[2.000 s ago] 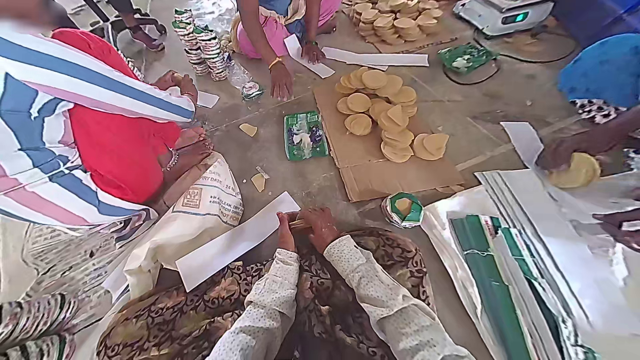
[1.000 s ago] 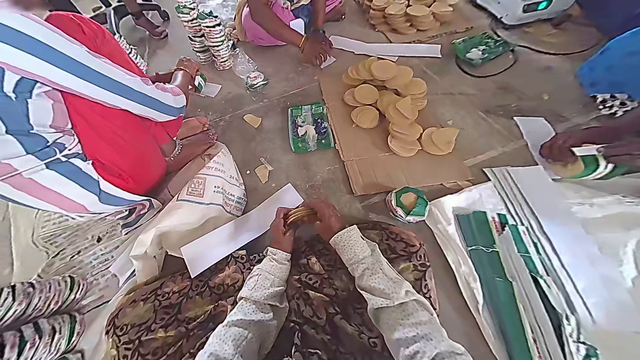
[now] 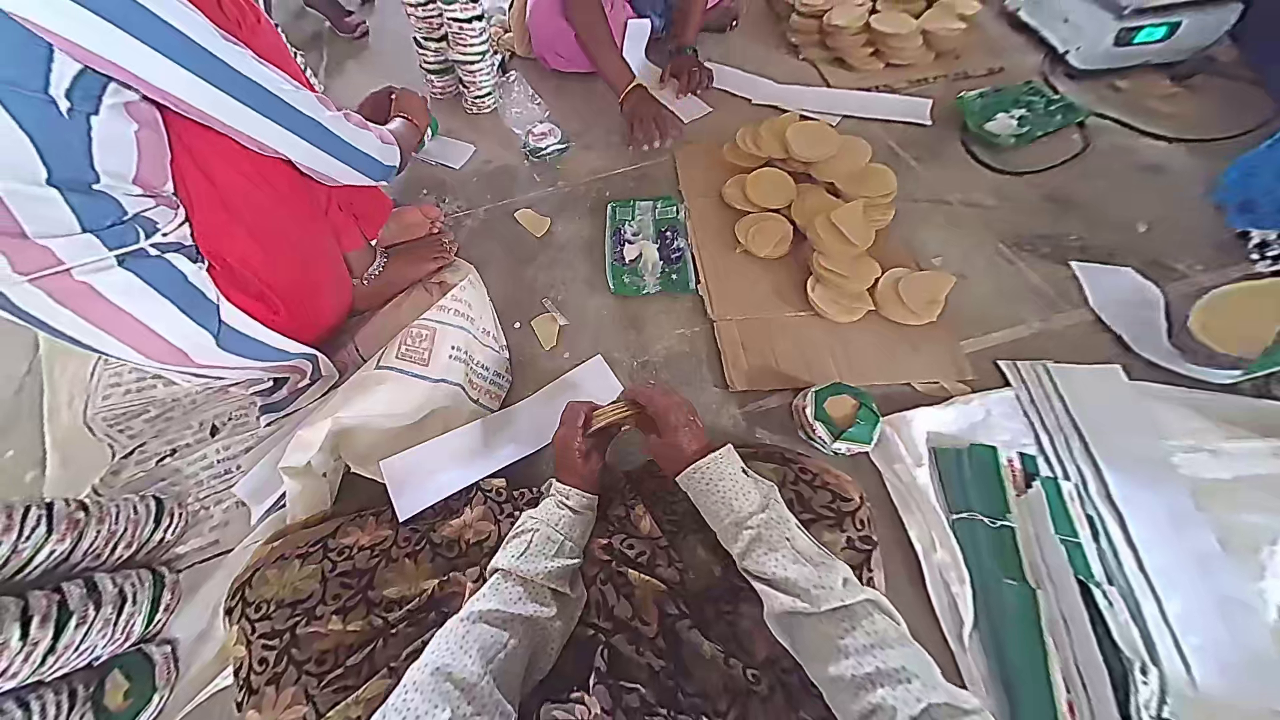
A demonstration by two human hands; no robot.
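My left hand (image 3: pixel 584 446) and my right hand (image 3: pixel 670 424) grip a small stack of thin tan discs (image 3: pixel 614 414) between them, seen edge-on above my lap. A white paper strip (image 3: pixel 500 438) lies slanted just left of the stack, its upper end close to my left fingers. Ahead, piles of tan discs (image 3: pixel 812 205) rest on a flat cardboard sheet (image 3: pixel 760 355). Beside the cardboard lies a green packet with white matter on it (image 3: pixel 648 248). A round wrapped bundle in green and white (image 3: pixel 838 418) sits on the floor right of my hands.
A person in striped cloth (image 3: pixel 250 200) sits at left by a printed sack (image 3: pixel 440 350). Another person's hands (image 3: pixel 665 105) handle paper strips ahead. Stacked wrapped bundles (image 3: pixel 80 620) stand lower left. Green and white sheets (image 3: pixel 1000 570) lie at right, a scale (image 3: pixel 1130 30) at upper right.
Both my hands keep hold of the disc stack, which shows more plainly than two seconds ago. At right, the co-worker's hands have gone out of view, leaving a disc and strip visible.
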